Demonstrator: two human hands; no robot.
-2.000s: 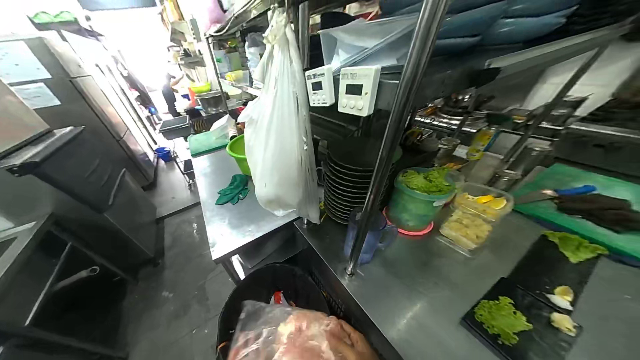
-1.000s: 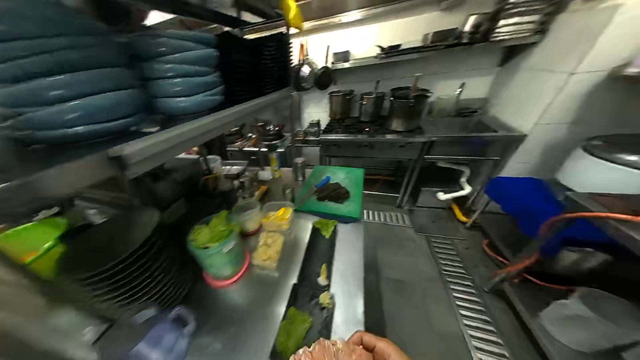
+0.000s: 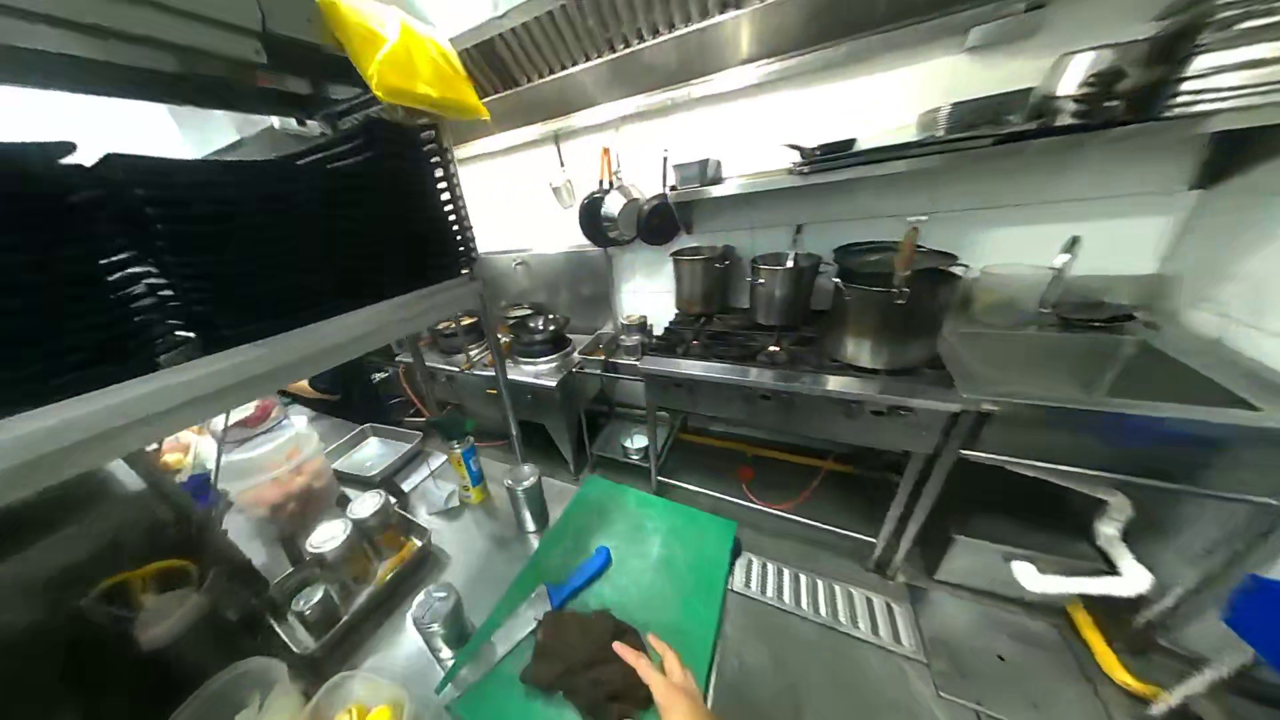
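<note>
At the bottom of the view a hand [image 3: 668,684], seemingly my right, has its fingers apart at the right edge of a dark brown cloth [image 3: 588,662]. The cloth lies on a green cutting board [image 3: 655,540]. Beside it, on the left, rests a knife with a blue handle [image 3: 580,578], its blade pointing toward the board's lower left corner. Whether the fingertips touch the cloth or hover over it is hard to tell. My left hand is outside the picture.
Left of the board are shaker tins [image 3: 526,498], a metal tray with tins [image 3: 345,600] and a tub with yellow pieces [image 3: 357,697]. A shelf edge [image 3: 250,345] crosses the upper left. Large pots [image 3: 893,310] stand on the stove beyond a floor drain [image 3: 828,603].
The view has swung right and closer to the green board. One second ago a hand was at a pinkish item at the bottom edge; now a hand with spread fingers is at the dark cloth.
</note>
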